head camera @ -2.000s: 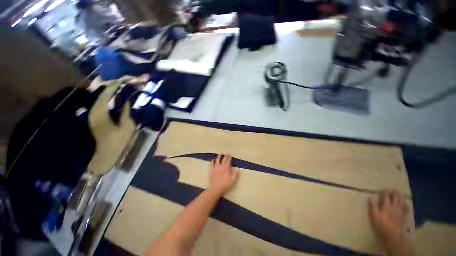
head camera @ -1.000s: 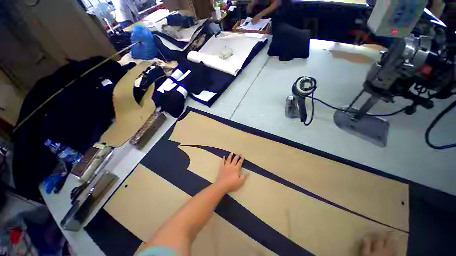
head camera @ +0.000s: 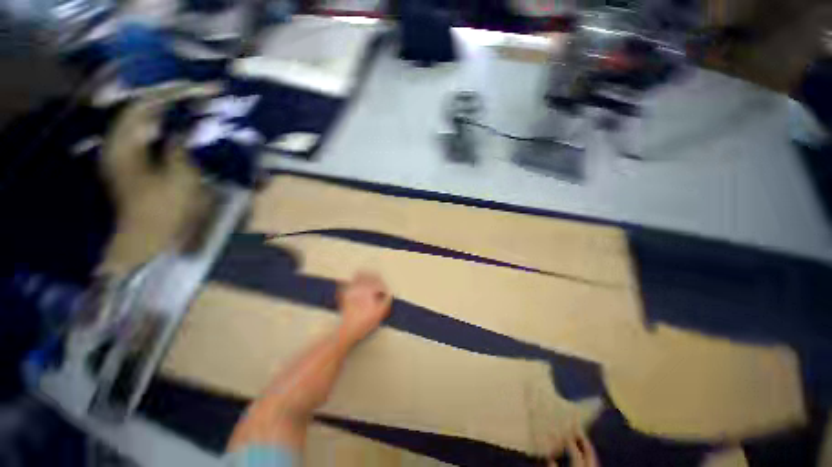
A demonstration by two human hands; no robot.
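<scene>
Long tan card patterns lie on dark fabric (head camera: 712,283). They include an upper panel (head camera: 438,212), a middle panel (head camera: 493,296) and a lower panel (head camera: 438,383). A wider tan piece with a rounded end (head camera: 712,378) lies at the right. My left hand (head camera: 365,303) is over the dark gap between the middle and lower panels, fingers curled; blur hides whether it grips an edge. My right hand (head camera: 573,449) is blurred and cut off by the bottom edge, at the lower panel's right end. A pale corner shows just above it; its grip is unclear.
A small handheld cutter (head camera: 462,128) and a blurred larger machine with a flat base (head camera: 549,159) stand on the white-grey table (head camera: 410,169) beyond the patterns. Dark cloth and a curved tan piece (head camera: 137,182) lie at the left, near blurred metal bars.
The view has shifted right and blurred. My left hand has moved from the middle panel to the gap below it, its fingers now curled. My right hand has moved to the lower panel's end.
</scene>
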